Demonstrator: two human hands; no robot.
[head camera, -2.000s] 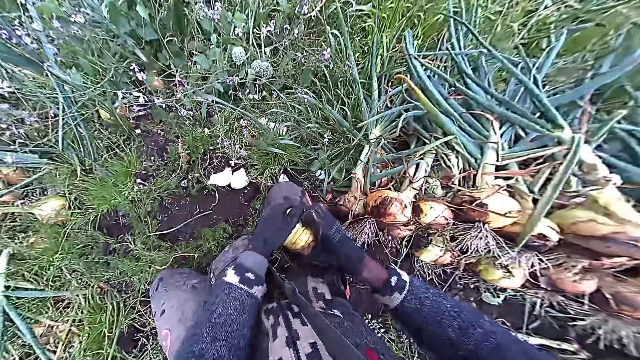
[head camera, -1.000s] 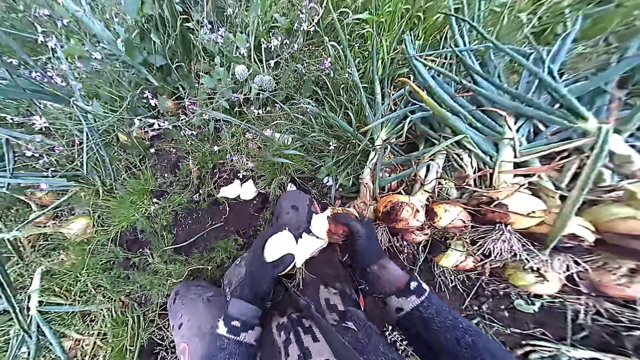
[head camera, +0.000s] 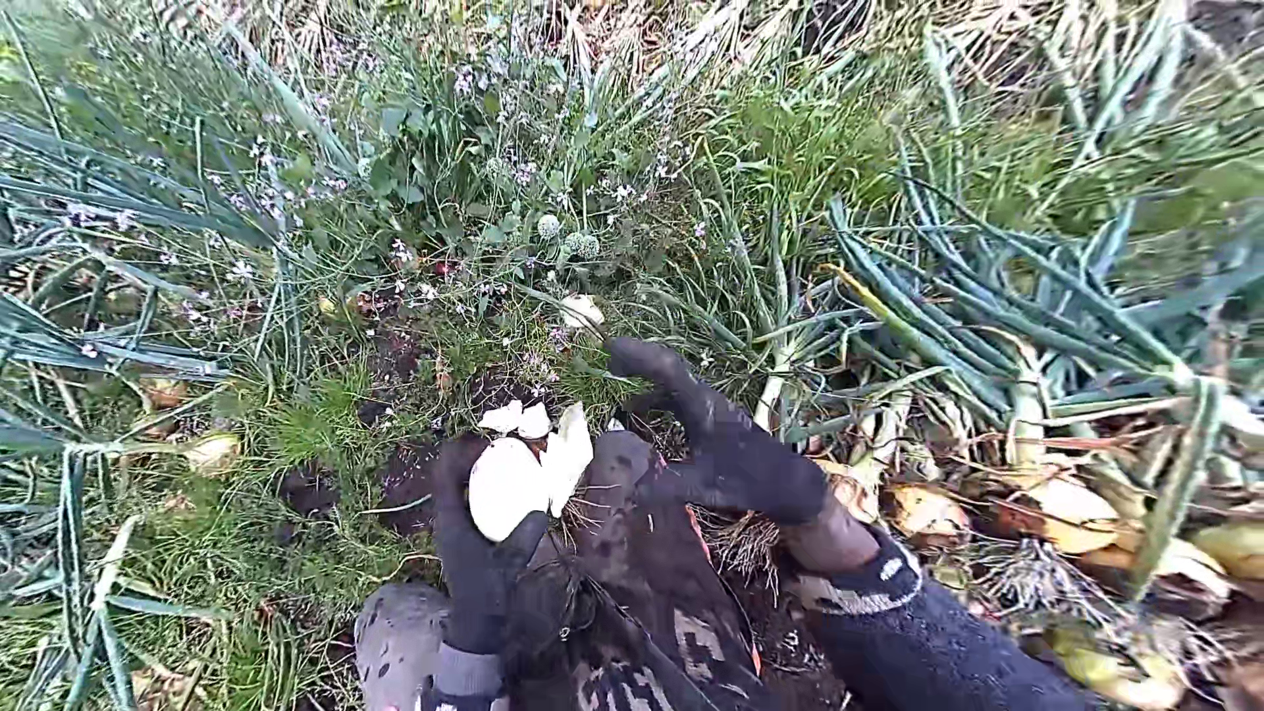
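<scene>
My left hand (head camera: 474, 553), in a dark glove, holds a pale peeled onion (head camera: 507, 489) above my knees. A piece of white onion layer (head camera: 567, 460) stands out at the onion's right side, with thin roots below it. My right hand (head camera: 726, 439), also gloved, is raised to the right of the onion with its fingers apart and nothing in it. Just above its fingertips a white piece (head camera: 583, 311) shows against the grass; whether it is in the air or on the ground I cannot tell. More white onion pieces (head camera: 516, 419) lie on the soil beyond my left hand.
Onions with roots and brown skins (head camera: 1062, 509) lie in a row on the right, their long green leaves (head camera: 987, 296) stretching up and away. Another onion (head camera: 212, 452) sits in the grass at left. Weeds with small pale flowers (head camera: 425, 257) and round green flower heads (head camera: 583, 245) stand ahead.
Both hands were together at the onion earlier; my right hand has come away from it, up and forward, with its fingers spread. The onion, yellow at first, now shows a pale surface.
</scene>
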